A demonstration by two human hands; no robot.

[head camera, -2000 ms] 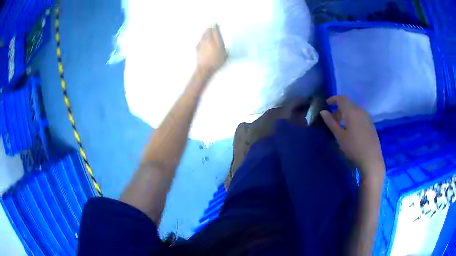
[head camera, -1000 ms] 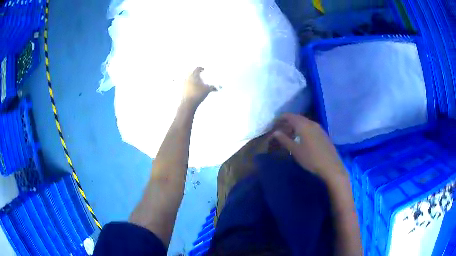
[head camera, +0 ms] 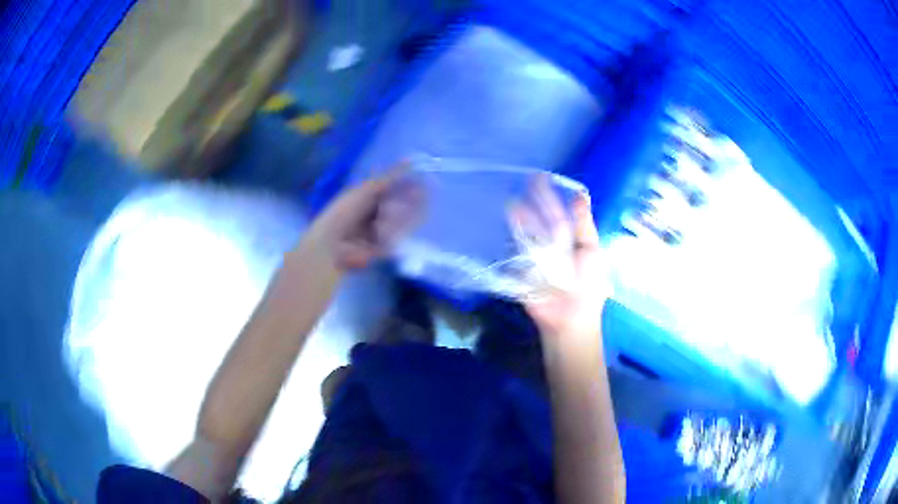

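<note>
A clear poly bag (head camera: 468,221) is stretched between my two hands in front of me, its rim showing as a thin pale line. I see no piece inside it. My left hand (head camera: 379,221) grips its left side. My right hand (head camera: 561,251) is at its right side, fingers raised, with crinkled film over the palm. Both hands are blurred by motion. The white-lined smaller blue crate (head camera: 473,94) lies behind the bag. The big white heap (head camera: 177,315), perhaps of empty poly bags, is on the floor at the left.
The large blue work crate (head camera: 630,325) is at the right, white-lined, with a row of dark pieces (head camera: 674,177) at its left end. A brown carton (head camera: 162,79) is at the upper left. Bagged-looking white pieces (head camera: 729,453) show low at the right. Stacked blue crates (head camera: 827,59) stand at the upper right.
The view has swung right, from the white heap to the crates. My left hand has left the heap. Both hands have come together, with a clear bag now held between them.
</note>
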